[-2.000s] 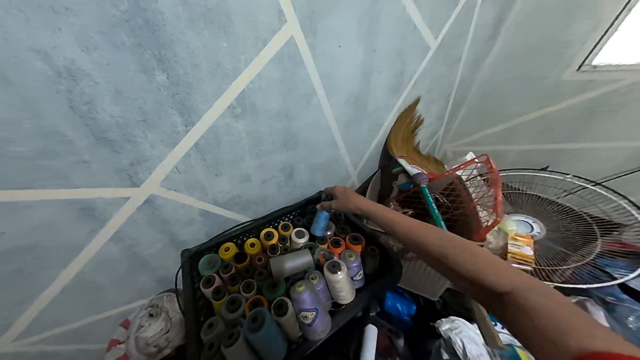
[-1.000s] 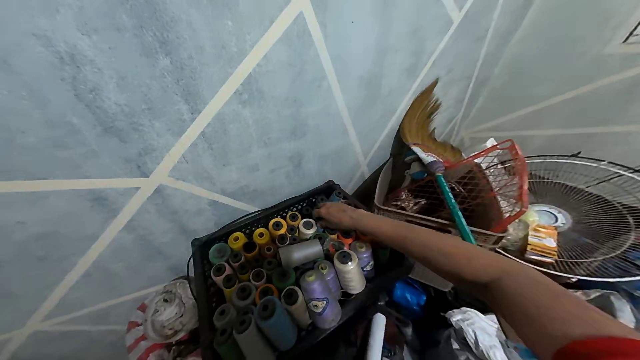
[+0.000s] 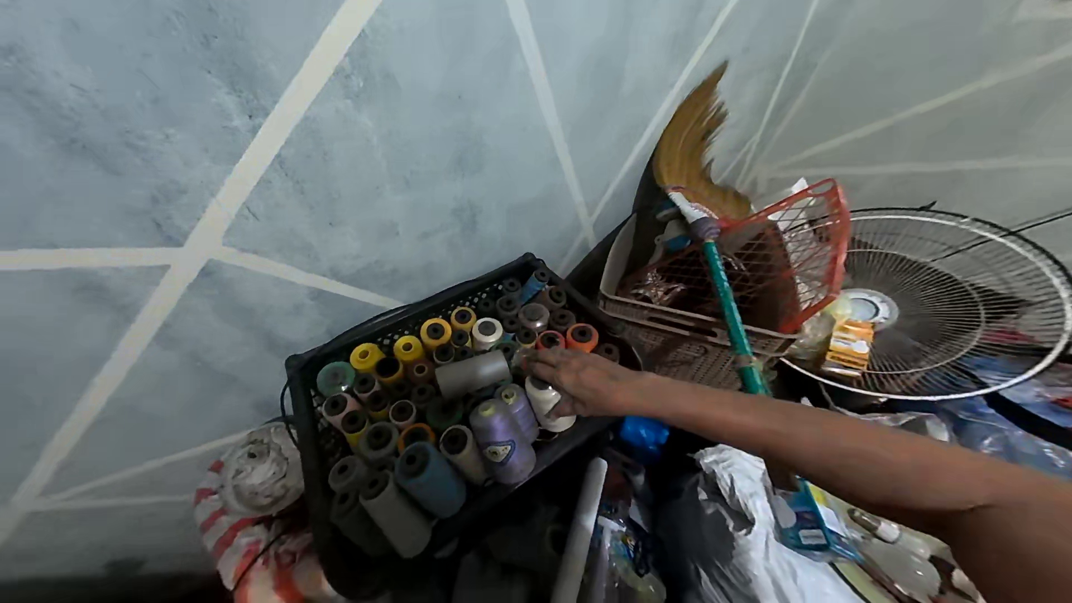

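Observation:
A black plastic crate (image 3: pixel 303 419) holds many thread spools and cones in yellow, white, grey, orange, lilac and blue. My right hand (image 3: pixel 582 381) is over the crate's right front part, its fingers among the spools, beside a white thread cone (image 3: pixel 546 402). Whether the fingers grip a spool cannot be seen. Left of the hand a grey cone (image 3: pixel 473 374) lies on its side on the others. Lilac thread cones (image 3: pixel 502 440) stand at the front edge, with a blue-grey cone (image 3: pixel 430 477) to their left. A blue spool (image 3: pixel 534 286) leans in the back right corner. My left hand is out of view.
Right of the crate are a brown plastic basket (image 3: pixel 670 318), a red mesh basket (image 3: pixel 825 251), a soft broom (image 3: pixel 695 159) with a green handle and a fan grille (image 3: pixel 963 385). Plastic bags (image 3: pixel 737 511) lie in front. A striped bundle (image 3: pixel 243 528) sits left, against the painted wall.
My right hand, which held a blue spool at the crate's back right corner, has moved forward to the white cone. The blue spool now sits in that back corner.

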